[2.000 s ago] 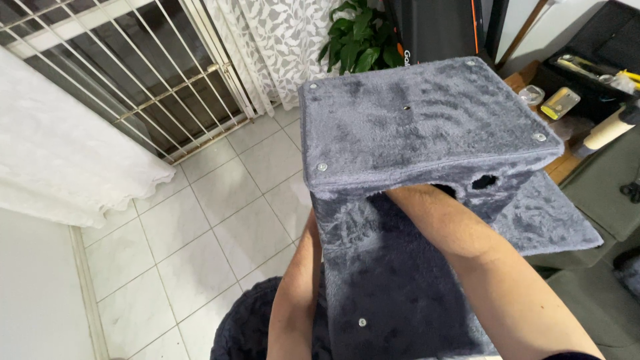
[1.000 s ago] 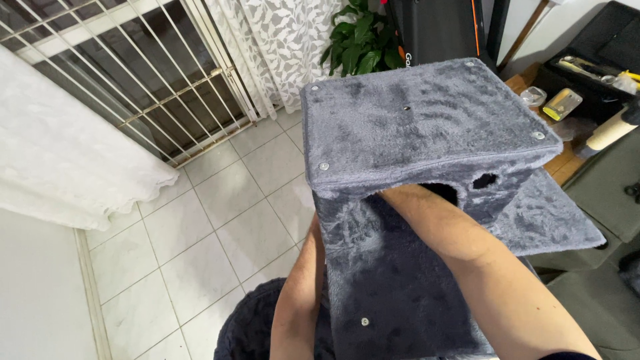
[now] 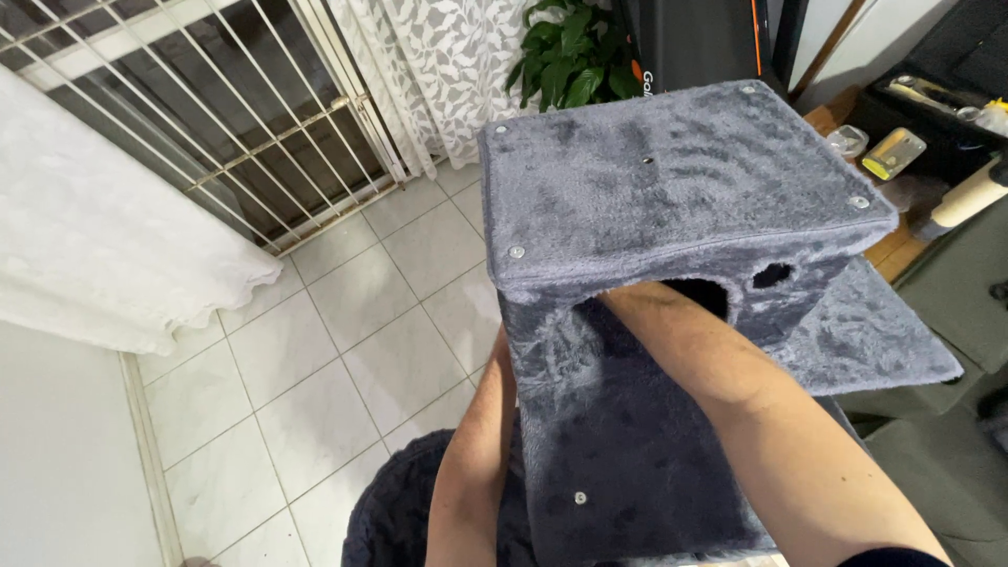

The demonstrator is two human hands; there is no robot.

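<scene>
A grey plush-covered cat tree stands in front of me, with a box-shaped cat house at its top. Metal bolt heads show near the corners of the top panel, and one hole or fastener sits near its middle. My right forearm reaches through the arched opening of the house; the hand is hidden inside. Along the left side of the house runs my left forearm, its hand hidden behind the panel. Below, a plush platform bears another bolt head. What either hand touches cannot be seen.
A dark plush rounded piece lies low beside my left arm. A plush side platform juts out at right, over an olive sofa. Behind stand a potted plant, a clear container and a roped post. A barred door is at left.
</scene>
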